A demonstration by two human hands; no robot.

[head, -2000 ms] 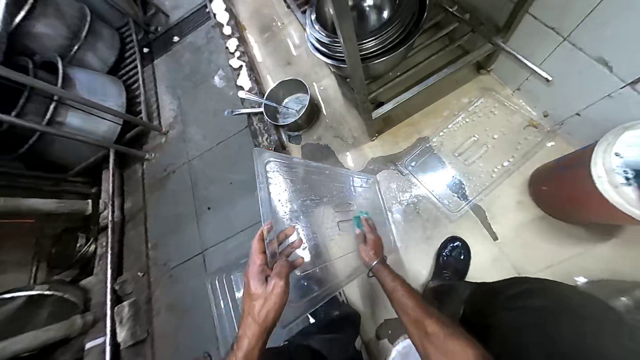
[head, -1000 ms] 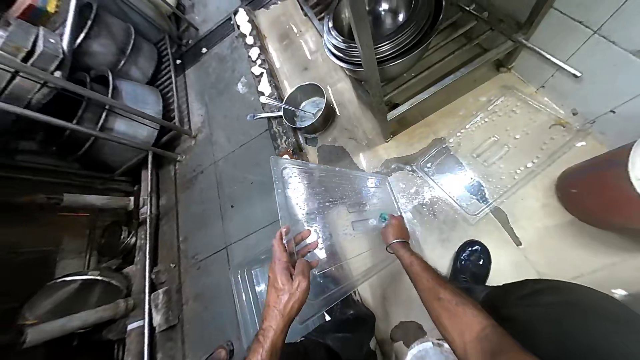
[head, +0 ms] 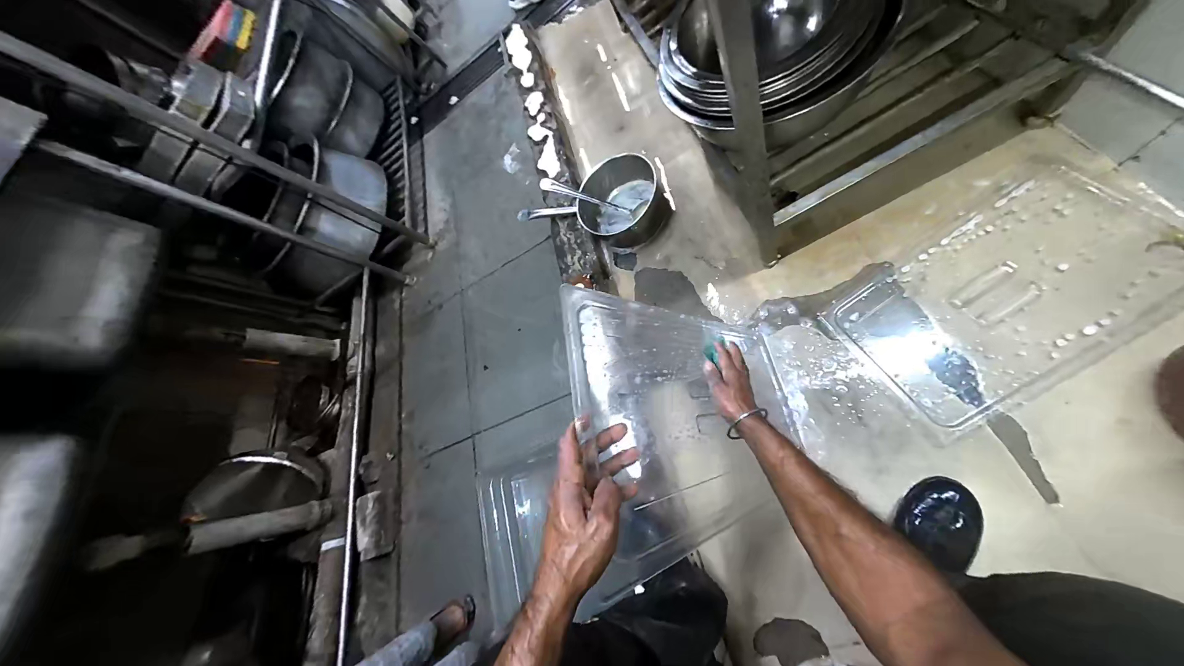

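Observation:
A clear plastic container lid is held tilted in front of me. My left hand grips its left edge, with the fingers spread across the plastic. My right hand presses a green scouring pad on the lid's upper right part. Another clear lid, wet with drops and suds, lies flat on the floor at the right. Beneath the held lid, at the lower left, shows more clear plastic. A metal saucepan with whitish liquid and a spoon stands beyond the lid.
Nested steel bowls sit on a metal rack at the top. Metal shelving with pots runs along the left. My black shoe is on the wet floor at the right. Another person's foot shows at the bottom.
My right hand with the green pad has moved up the lid, away from me. My left hand still holds the lid's left side. The view has shifted left.

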